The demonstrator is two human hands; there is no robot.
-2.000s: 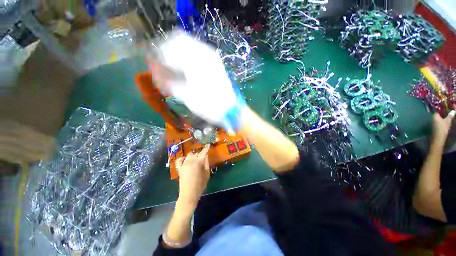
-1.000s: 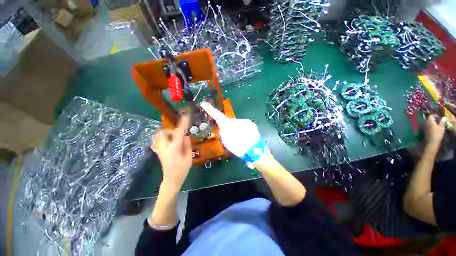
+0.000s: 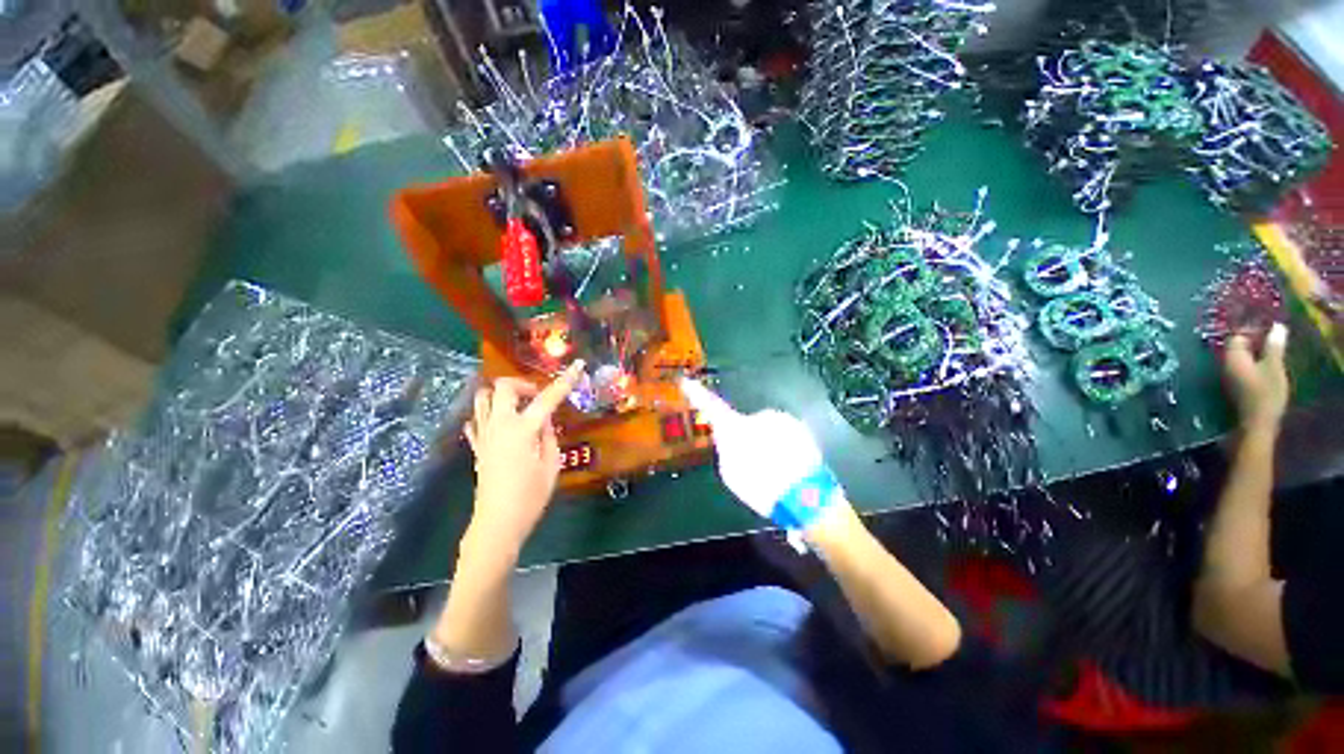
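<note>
The orange hand-lever press (image 3: 428,236) stands on the green bench, its red-gripped lever (image 3: 522,265) hanging in front of the upright back plate. Red digits show 233 on its base. My bare left hand (image 3: 516,442) is at the front left of the base, index finger reaching to the fixture (image 3: 597,380) beside the round silvery parts. Whether it holds a small lead is too small to tell. My right hand (image 3: 764,454), in a white glove with a blue band, is at the base's right side near the red switches (image 3: 678,424); its fingertips are blurred.
A green and white harness pile (image 3: 907,317) lies right of the press, with green coils (image 3: 1083,321) beyond it. Grey-white cables on clear plastic (image 3: 266,501) lie at left. More cable piles stand behind. Another person's hand (image 3: 1256,376) is at far right by red-tipped parts.
My right hand has moved off the raised lever area, then from the fixture to the right of the base. My left index finger now points at the fixture. An orange glow shows there.
</note>
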